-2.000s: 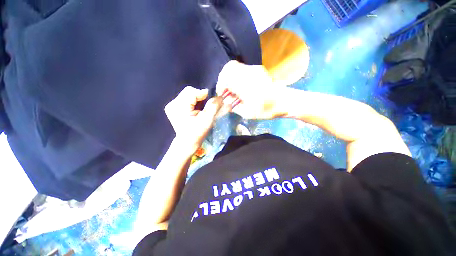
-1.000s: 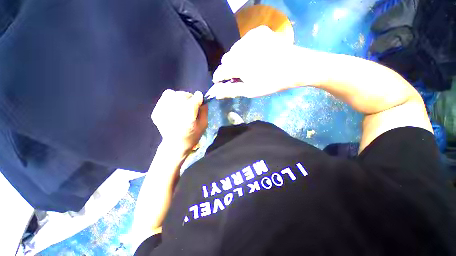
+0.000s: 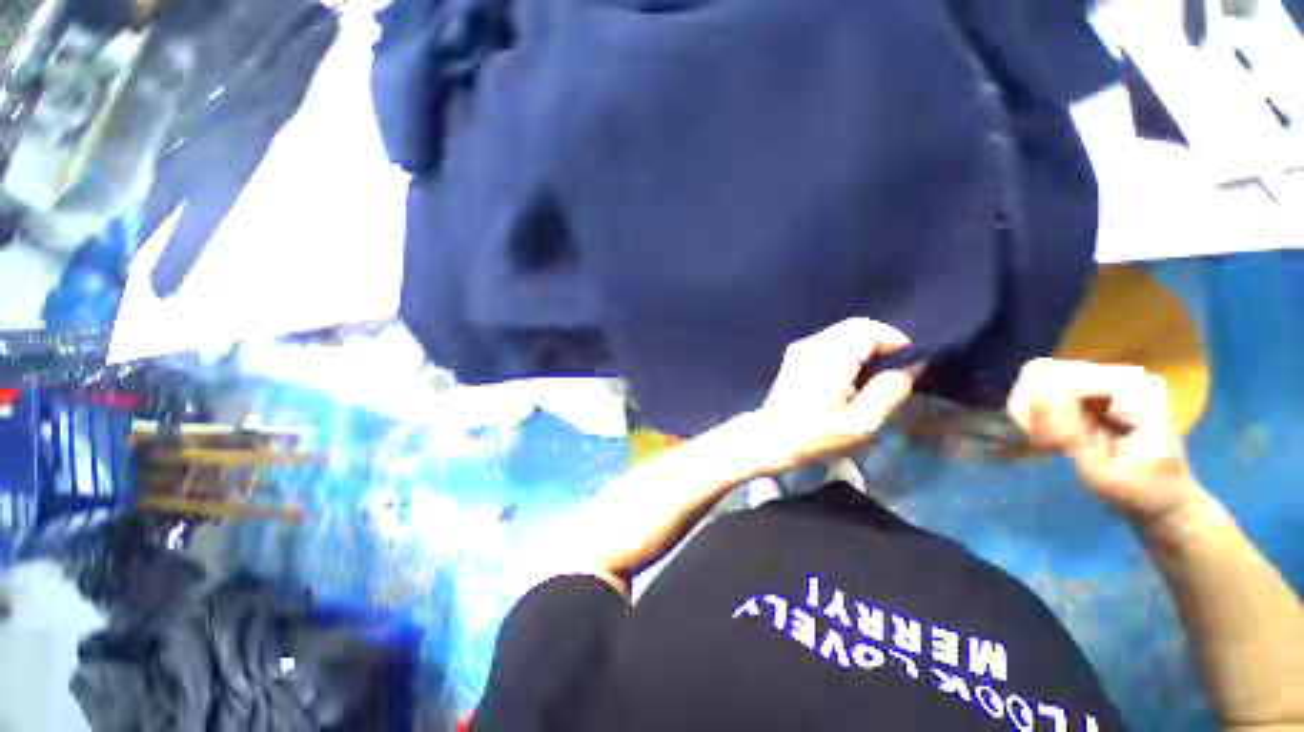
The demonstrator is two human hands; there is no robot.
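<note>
A large dark navy coat [image 3: 772, 172] lies over the white-topped table, its lower edge hanging toward me. My left hand [image 3: 844, 389] pinches the hem with thumb and fingers. My right hand [image 3: 1108, 422] is closed at the hem's right part, a little to the right of my left hand. A dark stretch of the edge [image 3: 961, 383] runs between the two hands. Whether my right hand also holds a small tool cannot be told.
An orange-yellow round stool [image 3: 1144, 336] stands behind my right hand. White sheets [image 3: 1216, 129] lie on the table at the right. Dark cloth [image 3: 236, 129] lies at the left. A blue crate [image 3: 65, 465] and a dark heap of cloth [image 3: 229, 658] are on the lower left.
The view has swung left, so coat and hands appear further right. My hands are further apart along the hem. The red item seen earlier in my right hand no longer shows.
</note>
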